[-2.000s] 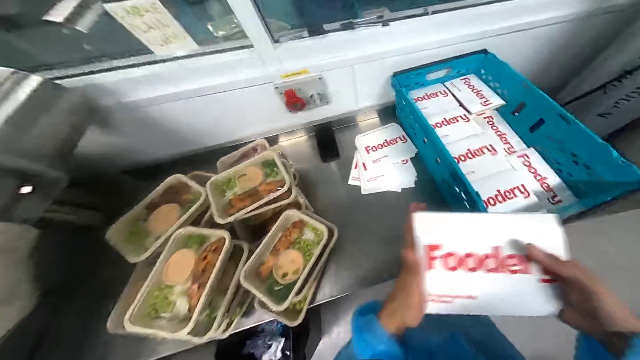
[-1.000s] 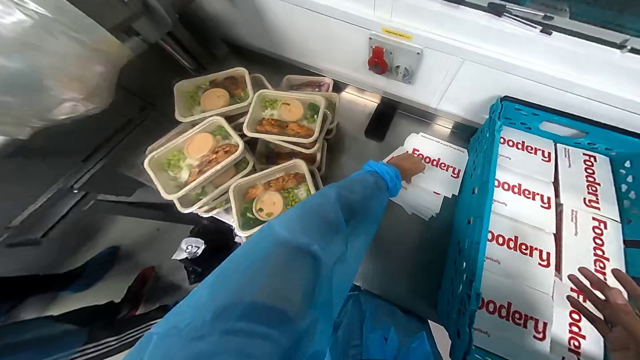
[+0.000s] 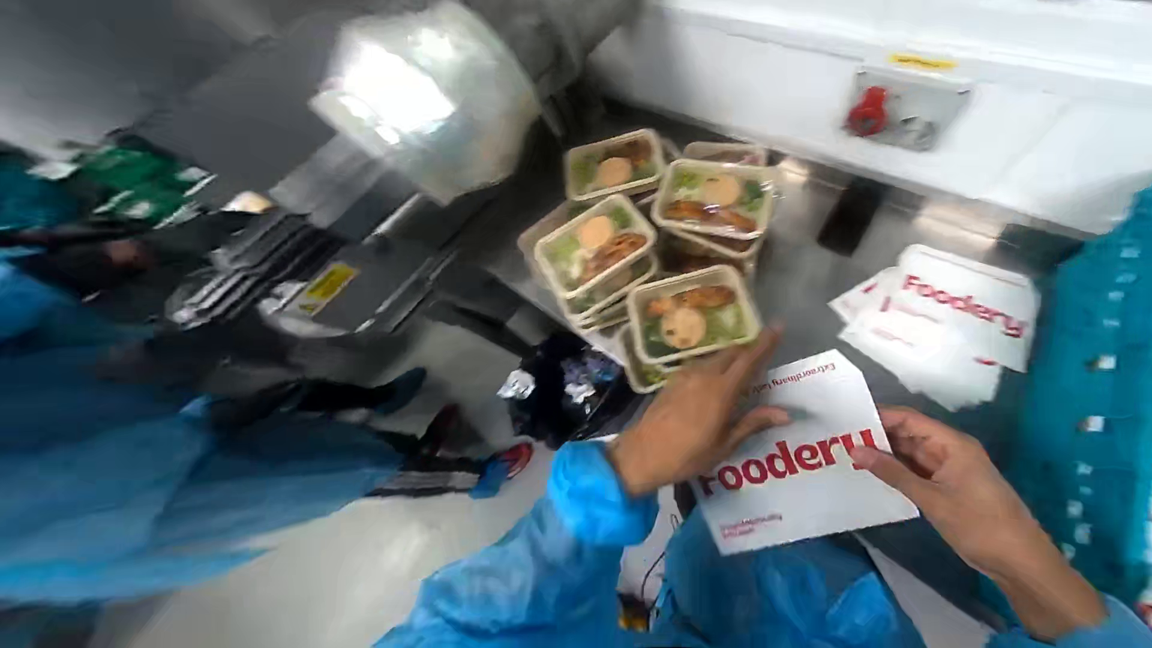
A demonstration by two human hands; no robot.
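Note:
A white printed cardboard sleeve (image 3: pixel 801 504) is in front of me, above the table's near edge. My right hand (image 3: pixel 945 477) grips its right side, the thumb on the printed face. My left hand (image 3: pixel 697 414) is at the sleeve's upper left, fingers apart, close to the nearest food tray; whether it touches the sleeve is unclear. Film-covered food trays (image 3: pixel 594 247) with salad, browned pieces and a round of pale sauce stand in several stacks on the steel table. More flat sleeves (image 3: pixel 963 315) lie in a loose pile beyond my right hand.
A teal plastic crate (image 3: pixel 1089 378) stands at the right edge. A dark flat object (image 3: pixel 850 214) lies near the wall, below a red switch (image 3: pixel 868 112). A black bag (image 3: pixel 562 387) is beside the table. Someone in a blue gown (image 3: pixel 180 468) is at the left, blurred.
My left hand has left the sleeve pile, where it was one second ago. My right hand has moved from the crate and now grips a sleeve. The view has swung left.

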